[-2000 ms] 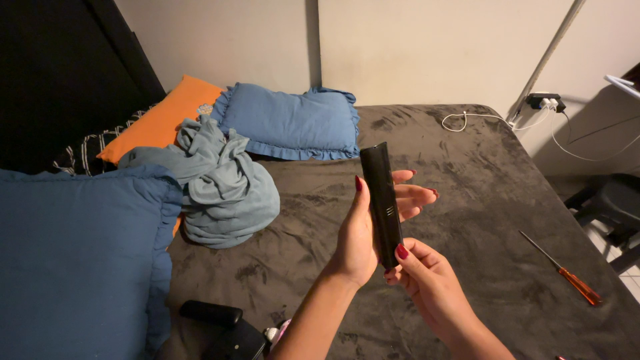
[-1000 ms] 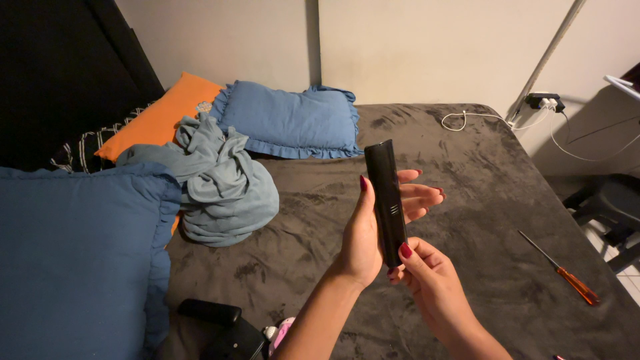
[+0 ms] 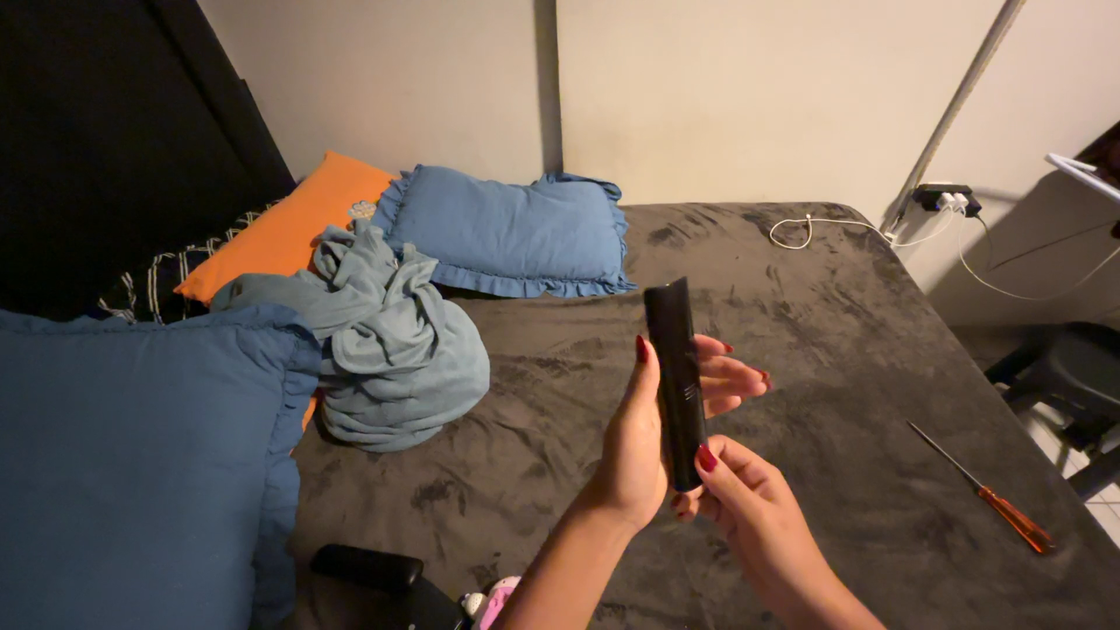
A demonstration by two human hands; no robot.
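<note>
A long black plastic piece (image 3: pixel 675 385), curved at its top end, stands nearly upright between my hands over the bed. My left hand (image 3: pixel 643 437) supports it along its length, thumb on the left side and fingers behind, spread out to the right. The thumb and fingers of my right hand (image 3: pixel 744 490) pinch its lower end. Small light marks show on its face. To the right, a screwdriver with an orange handle (image 3: pixel 1015 520) lies on the dark bed cover (image 3: pixel 840 350). A black object with a rounded handle-like part (image 3: pixel 367 567) is at the lower left, partly cut off by the frame.
Blue pillows (image 3: pixel 516 232), an orange cushion (image 3: pixel 289 227) and a crumpled grey-blue cloth (image 3: pixel 402 350) lie on the left and back. A white cable (image 3: pixel 831 221) runs to a black power strip (image 3: pixel 945 198). Beyond the right edge stands a black stool (image 3: pixel 1076 372). A pink item (image 3: pixel 497 604) sits near my left forearm.
</note>
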